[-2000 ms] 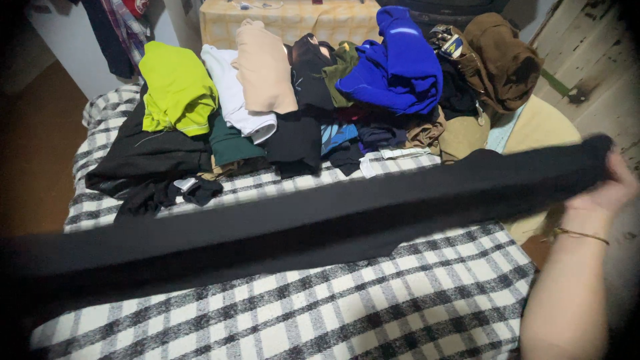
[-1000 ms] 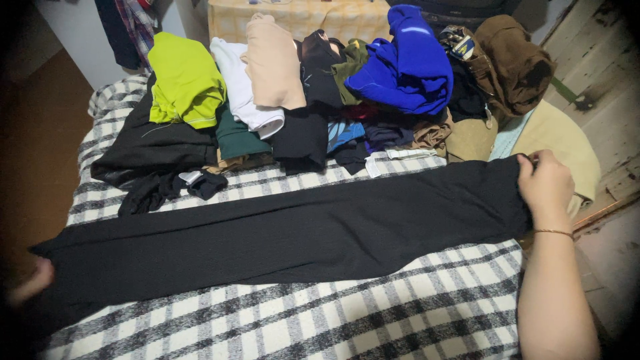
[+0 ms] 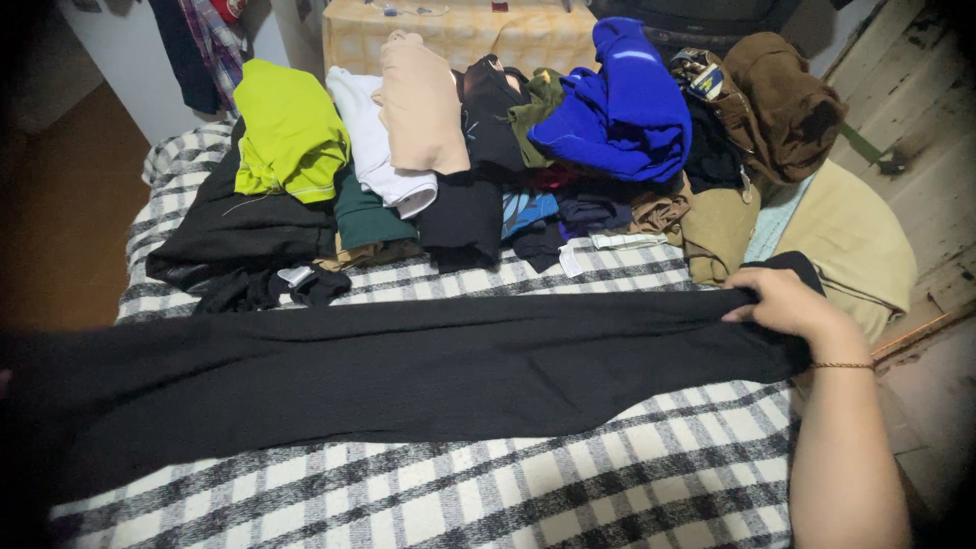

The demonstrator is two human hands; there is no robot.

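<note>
Black trousers (image 3: pixel 427 366), folded lengthwise as far as I can see, lie stretched across a black-and-white checked blanket (image 3: pixel 534 488). My right hand (image 3: pixel 778 301), with a thin braided bracelet at its wrist, pinches the upper edge of the black cloth near its right end, and some cloth rises behind the fingers. Only a sliver of my left hand (image 3: pixel 4 381) shows at the dark left edge of the view, beside the other end of the garment; its fingers and grip are hidden.
Behind the trousers lies a heap of clothes: a lime-green garment (image 3: pixel 290 133), a white one (image 3: pixel 374 145), a beige one (image 3: pixel 423 107), a blue one (image 3: pixel 633 114) and a brown one (image 3: pixel 785 107). Tan cloth (image 3: pixel 854 244) lies at right. A yellow checked cloth (image 3: pixel 465 38) covers something behind.
The black garment, raised and blurred two seconds ago, now lies on the blanket. My right hand has shifted from its right end inward along the upper edge. My left hand has mostly left view.
</note>
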